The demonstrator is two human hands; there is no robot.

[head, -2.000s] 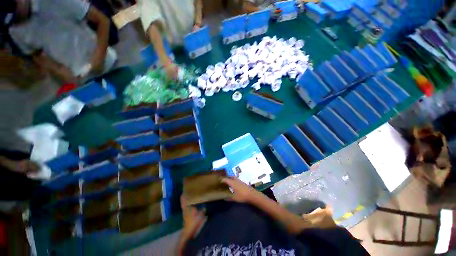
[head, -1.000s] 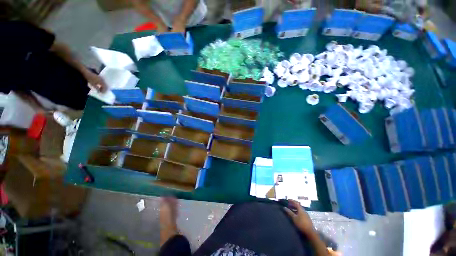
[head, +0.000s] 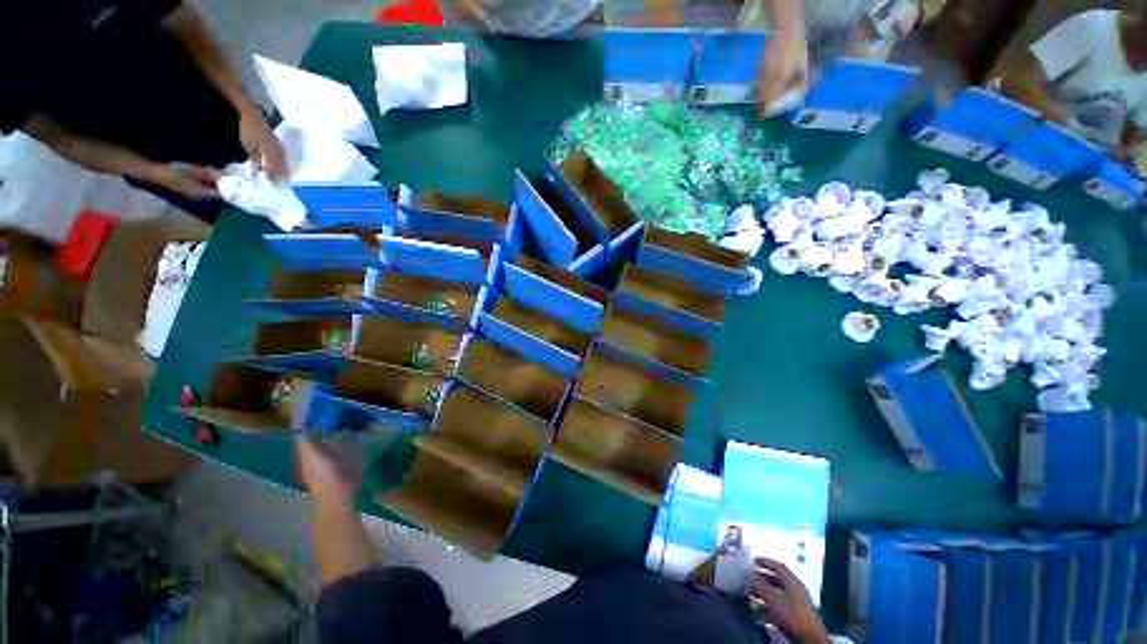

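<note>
Open retail boxes (head: 509, 365), brown inside with blue flaps, stand in rows at centre left. My left hand (head: 327, 463) is blurred at the front-left of these rows, against a blue panel (head: 346, 418); its fingertips are unclear and I cannot tell whether it grips the panel. Flat blue and white carton blanks (head: 780, 497) lie at the front table edge. My right hand (head: 786, 598) rests on their lower right part with its fingers apart, with no separate thing visible in it.
Green clear packets (head: 679, 164) and a heap of white units (head: 956, 271) lie beyond the boxes. Closed-looking blue boxes (head: 994, 585) are ranked at right; one (head: 933, 421) stands alone. A person's hands (head: 264, 149) hold white sheets at left. Small red and black tool (head: 205, 434) lies front-left.
The view has shifted left. My left hand has moved up from below the table edge to the boxes. Several near boxes now sit skewed, and two flaps at the back tilt. My right hand is further onto the blanks.
</note>
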